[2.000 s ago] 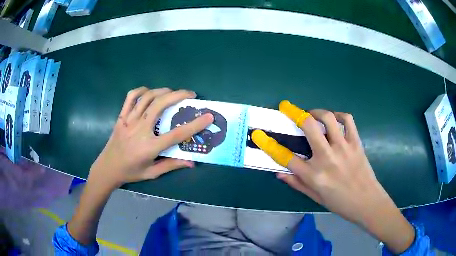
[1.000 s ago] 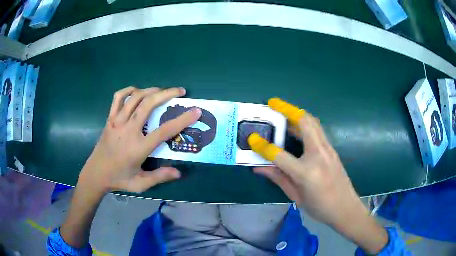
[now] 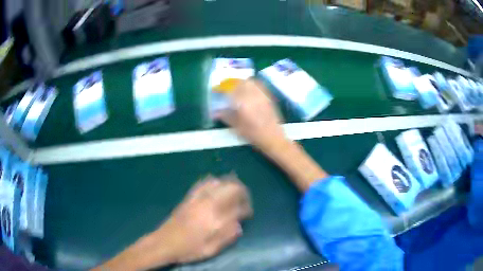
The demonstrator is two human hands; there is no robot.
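Note:
The view is blurred. My right hand [image 3: 251,108] reaches over the white divider rail to the green belt. Its fingers, with a yellow-orange finger cot [image 3: 227,85], are around a blue-and-white carton [image 3: 231,64] lying there; the hand hides its lower right part. My left hand [image 3: 212,217] is over the near green bench, fingers curled, with nothing visible in it. Another carton [image 3: 296,89] lies tilted just right of my right hand.
More cartons lie on the belt to the left [image 3: 153,90] and far right [image 3: 398,78]. Upright cartons stand at the bench's left edge [image 3: 24,198]. Others lean at the right [image 3: 392,177]. The white divider rail [image 3: 143,148] crosses between bench and belt. A blue sleeve shows at the right edge.
The view has turned up towards the belt. My right hand has moved from the near bench out to the belt. My left hand has let go of the sleeve and curled.

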